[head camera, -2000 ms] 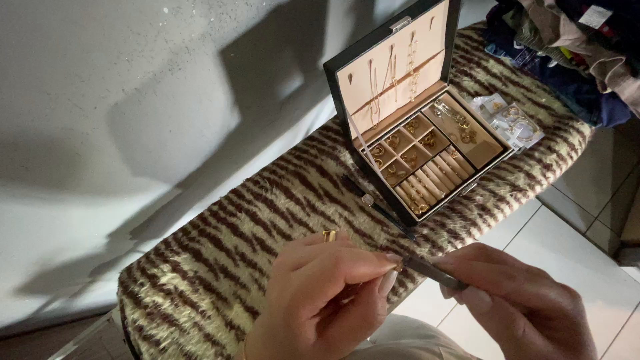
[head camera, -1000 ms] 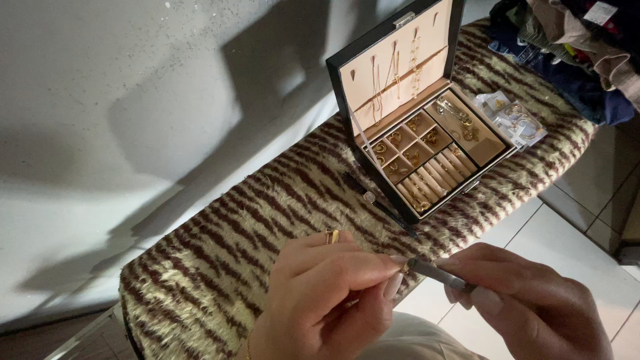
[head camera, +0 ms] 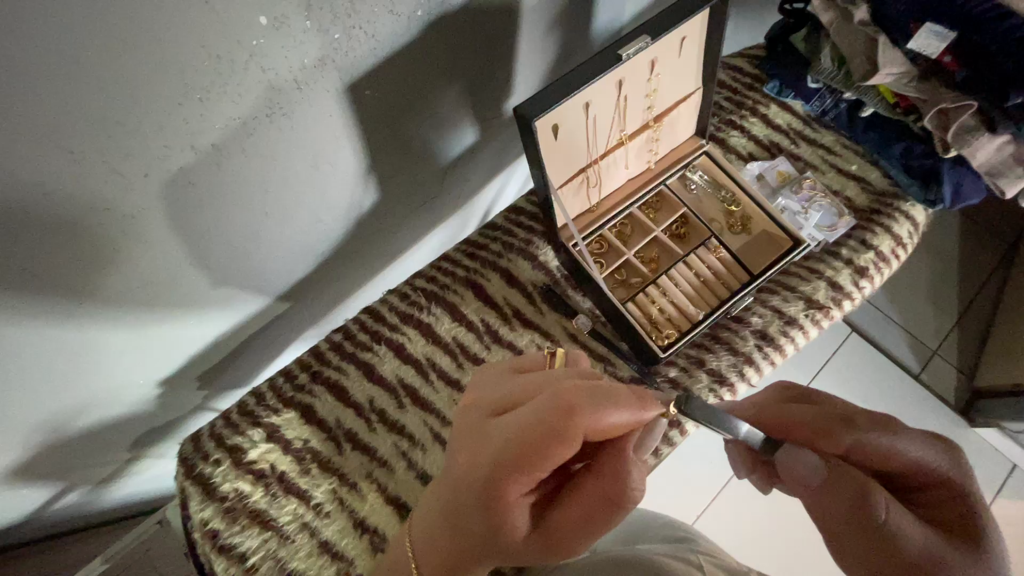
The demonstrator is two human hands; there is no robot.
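Observation:
My left hand [head camera: 552, 448], wearing a gold ring and a thin bracelet, pinches a small gold-coloured piece of jewelry [head camera: 670, 409] between thumb and forefinger. From the right, my right hand [head camera: 856, 464] holds a narrow grey tool [head camera: 724, 426], perhaps a file or tweezers, with its tip against or very near the piece. Beyond both hands stands an open black jewelry box [head camera: 664, 356]. Necklaces [head camera: 622, 132] hang inside its lid. Rings and earrings lie in its square compartments [head camera: 650, 220], and several more sit in the padded ring rolls [head camera: 694, 280].
The box stands on a bench with a striped plush cover [head camera: 344, 400], beside a grey wall [head camera: 240, 160]. A wristwatch with a dark strap [head camera: 582, 323] lies left of the box. Small clear bags of jewelry [head camera: 816, 210] are at its right, and folded clothes [head camera: 920, 104] are piled behind.

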